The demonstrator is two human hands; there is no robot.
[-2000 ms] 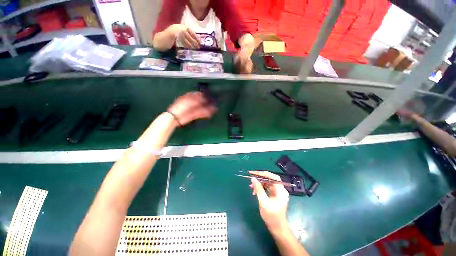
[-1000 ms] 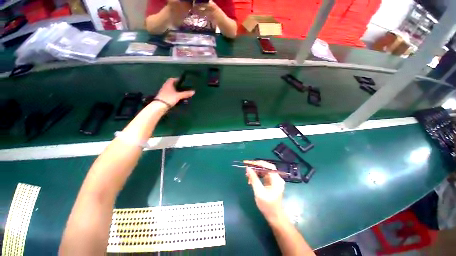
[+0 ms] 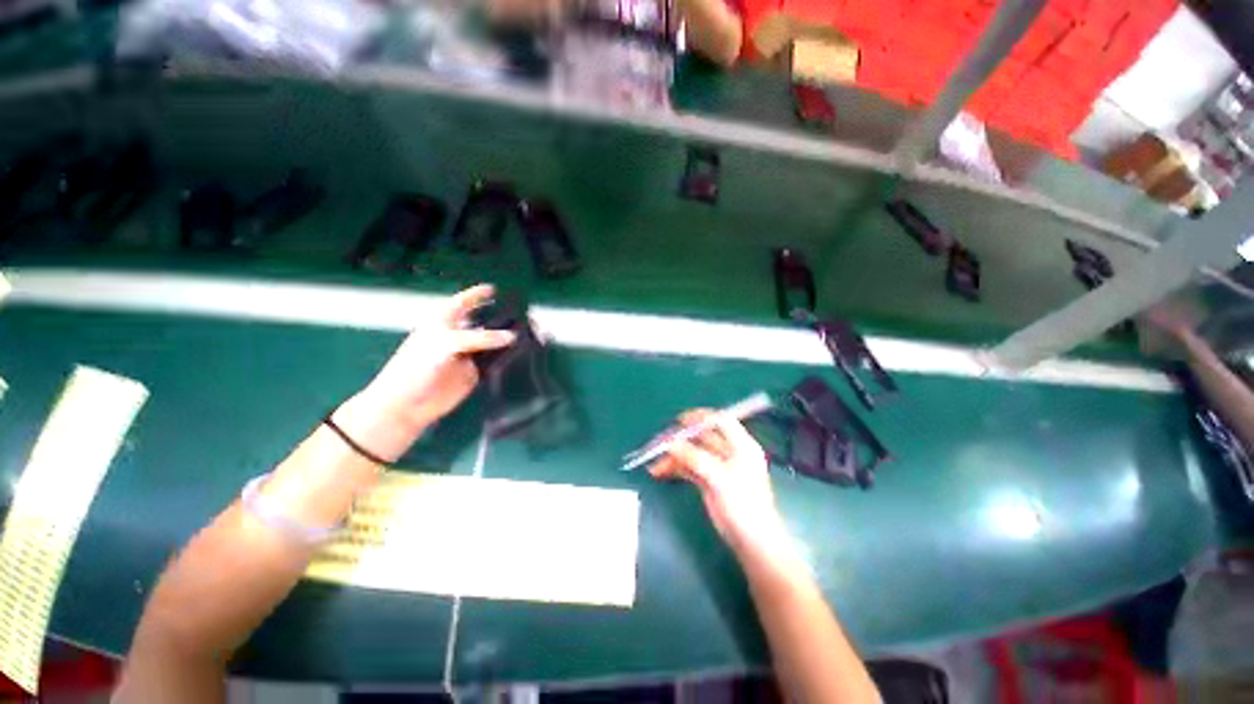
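My left hand [image 3: 437, 360] is shut on a black phone housing [image 3: 520, 382], blurred, held above the green bench behind the sticker sheet. My right hand [image 3: 712, 461] holds pale metal tweezers [image 3: 699, 431], tips pointing left. The white and yellow sticker sheet [image 3: 550, 541] lies on the bench in front of me; its dots are blurred. Several set-aside housings [image 3: 828, 437] lie loosely together right of my right hand. One more housing [image 3: 855, 360] lies across the white rail.
The white rail [image 3: 660, 332] divides the bench from the darker conveyor, where several black housings [image 3: 402, 228] lie. Another sticker strip [image 3: 66, 495] lies at far left. A slanted metal post [image 3: 1100, 282] stands at right. Another worker's arm [image 3: 1210, 378] shows at the right edge; another person is partly visible across.
My left hand has come back from the conveyor over the rail to my side with a housing. My right hand still holds the tweezers, now tilted more. The view has shifted and blurred.
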